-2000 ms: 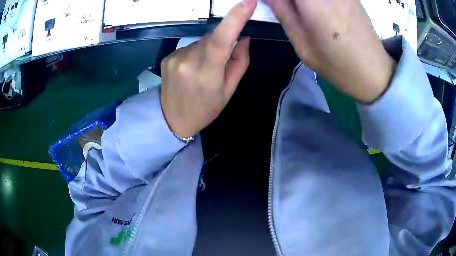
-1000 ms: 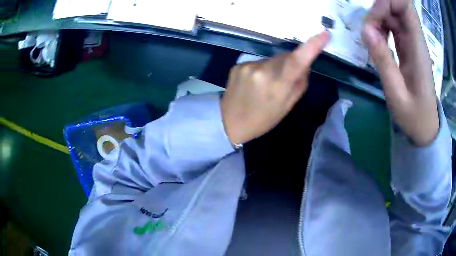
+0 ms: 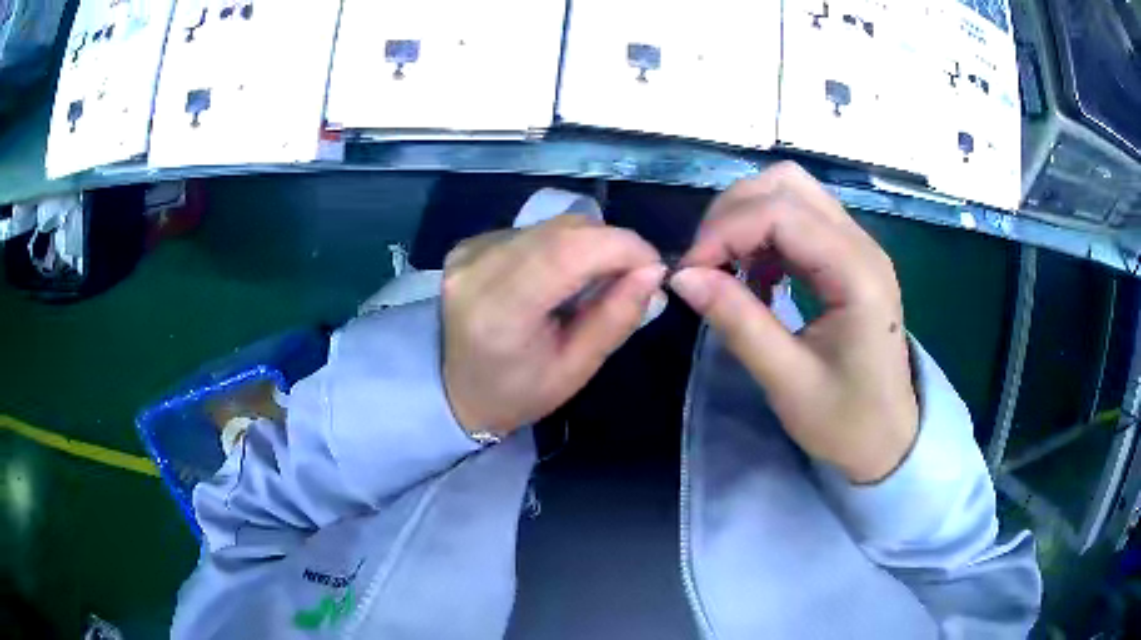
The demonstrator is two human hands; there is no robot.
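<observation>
White retail boxes (image 3: 444, 75) with small dark product pictures lie side by side along the bench. My left hand (image 3: 551, 319) is over the lap, below the bench edge, closed on a white label strip (image 3: 558, 210) that curls out behind it; a white bit also shows at its fingertips. My right hand (image 3: 813, 313) meets it from the right, thumb and forefinger pinched together beside the left fingertips. Whether a sticker is between the right fingertips is too small to tell.
A scale (image 3: 1086, 175) stands at the bench's right end. A blue bin (image 3: 207, 419) with brown cardboard and a white ring inside is on the green floor at left. A black container (image 3: 78, 250) with white scraps is under the bench.
Both hands have moved from the boxes back over the lap and come together at the fingertips. The view has shifted and shows more of the box row.
</observation>
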